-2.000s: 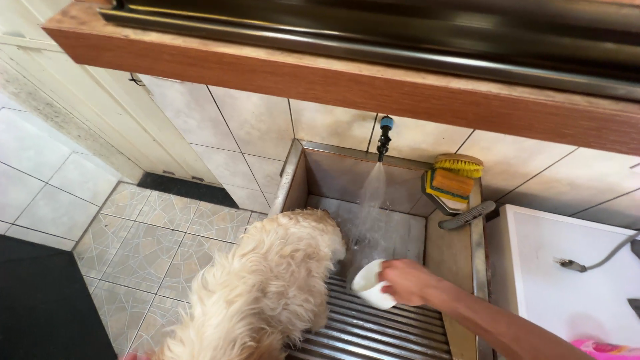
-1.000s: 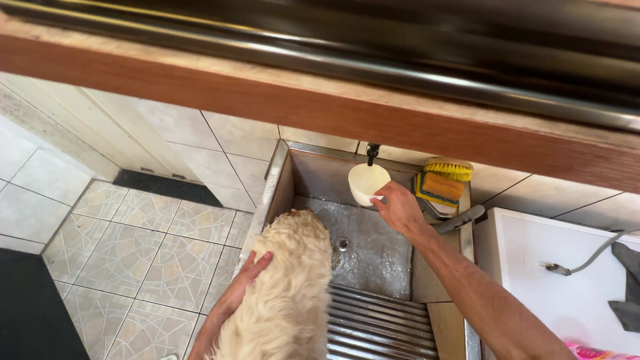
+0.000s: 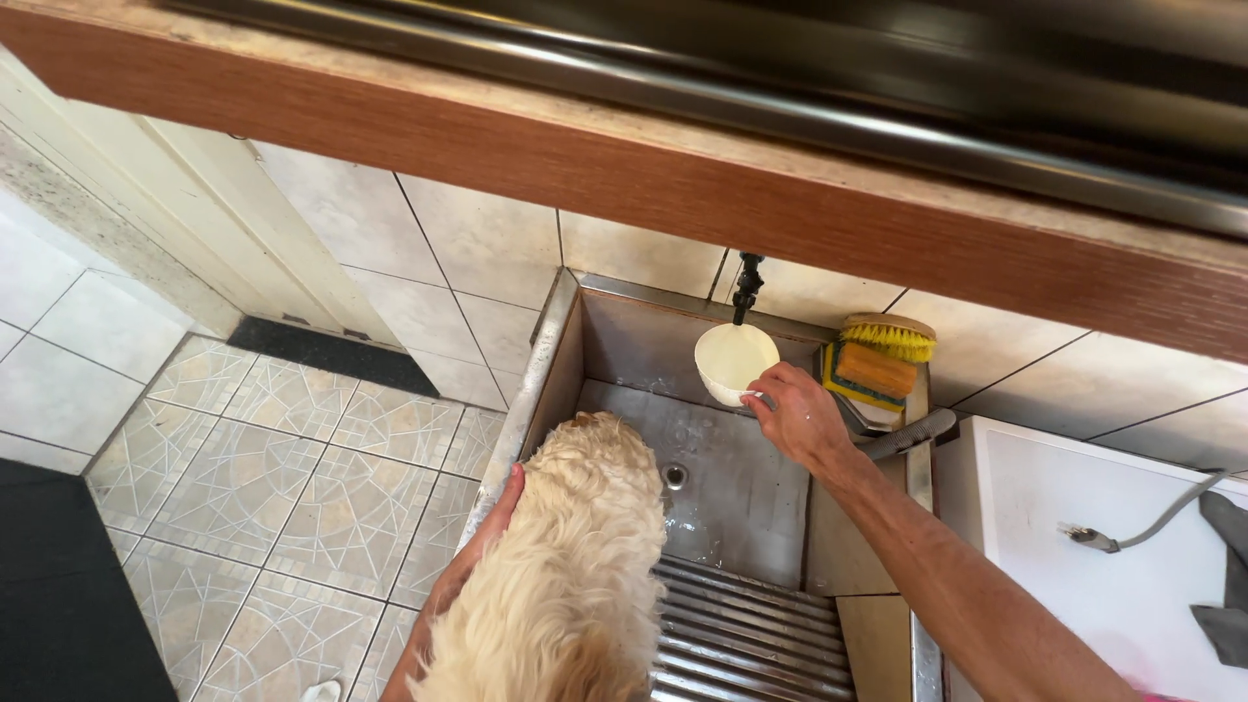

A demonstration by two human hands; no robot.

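Note:
My right hand (image 3: pixel 801 414) grips a white cup (image 3: pixel 733 363) by its handle, with the cup's mouth under the black faucet (image 3: pixel 748 288). A cream-coloured, curly-haired dog (image 3: pixel 575 556) stands in the laundry sink (image 3: pixel 531 390), its head toward the back and its face hidden. My left hand (image 3: pixel 499 522) rests against the dog's left side near the sink's edge; part of the hand is hidden by the fur. The metal sink floor is wet around the drain (image 3: pixel 674 476), and the ribbed washboard (image 3: pixel 751 634) slopes up beside the dog.
A yellow-bristled brush (image 3: pixel 889 336), an orange block (image 3: pixel 877 369) and sponges sit on the sink's right back corner beside a grey hose (image 3: pixel 912 434). A white appliance top (image 3: pixel 1053 487) holds a cable with a plug (image 3: pixel 1092 538) and dark cloth. A wooden ledge (image 3: pixel 624 185) crosses above.
My right hand has raised the cup from low in the sink to the faucet, where it stays. My left hand has come onto the dog's side. The spray seen earlier no longer shows below the faucet.

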